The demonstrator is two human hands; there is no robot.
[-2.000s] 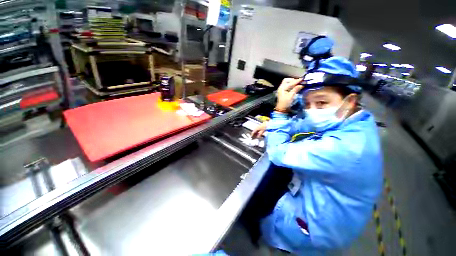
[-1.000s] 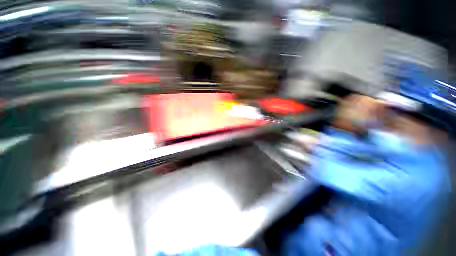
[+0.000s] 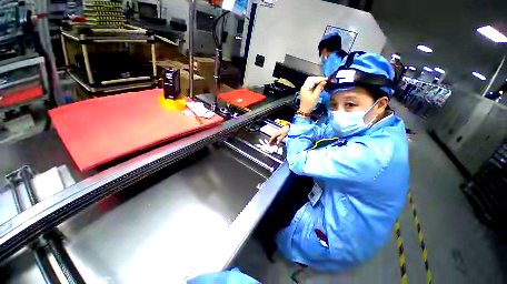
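Neither of my hands shows; only a piece of blue sleeve or smock is at the bottom edge. The stainless bench top lies in front of me, bright with glare. The conveyor rail runs diagonally behind it. Cross guide rods span it towards the seated person, and a darker pair is at the lower left. The large red mat lies beyond the rail. A black box-like device stands on it by a yellow thing and white gloves or cloth.
A seated person in a blue smock, cap and mask is at the right, one hand at the cap and the other on the bench near white gloves. Another person is behind. A framed cart and white machine housing stand beyond.
The view swung left with heavy blur, then came back near its earlier direction and is sharp. The seated person keeps nearly the same pose, hand at the cap.
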